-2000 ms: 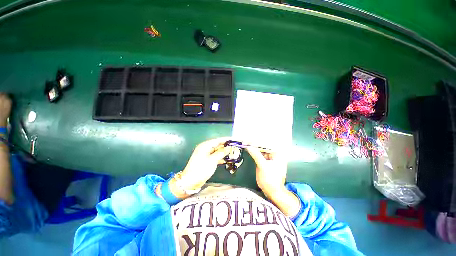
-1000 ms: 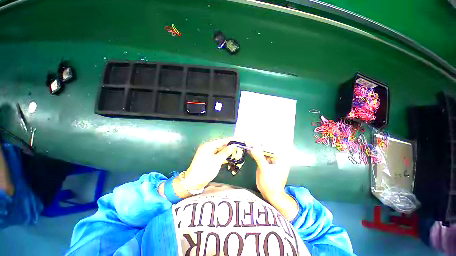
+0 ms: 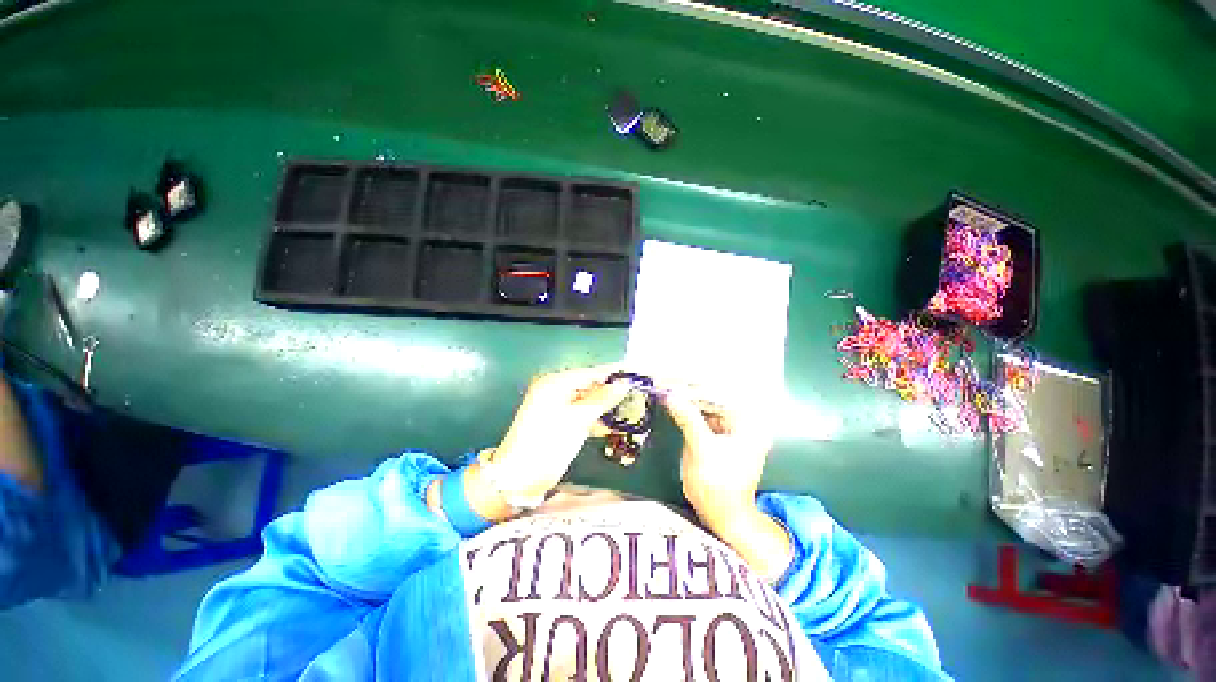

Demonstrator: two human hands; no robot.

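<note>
My left hand (image 3: pixel 554 424) holds a small open black housing (image 3: pixel 630 400) just below the white pad (image 3: pixel 710 320). A small brownish part (image 3: pixel 624 448) shows at the housing's lower side. My right hand (image 3: pixel 716 446) is at the housing's right edge, its fingers pinched on a thin, pale, stick-like thing, likely tweezers (image 3: pixel 678 397). The tip's exact contact is too small to tell. The black pocket tray (image 3: pixel 440 240) lies left of the pad, with one black housing (image 3: pixel 524 281) and a small white square piece (image 3: pixel 583 283) in neighbouring near-row pockets.
A black bin (image 3: pixel 914 260) of coloured wires stands at right, with a tangled wire heap (image 3: pixel 907 357) and a plastic bag (image 3: pixel 1054 446) beside it. Dark units lie beyond the tray (image 3: pixel 656 128) and at left (image 3: pixel 147 221). Another person's sleeve (image 3: pixel 47 513) shows at left.
The unit pair and the small coloured strands beyond the tray have moved right. The neighbour's arm at left has shifted, and a pale round edge now shows there. My hands stay almost in place.
</note>
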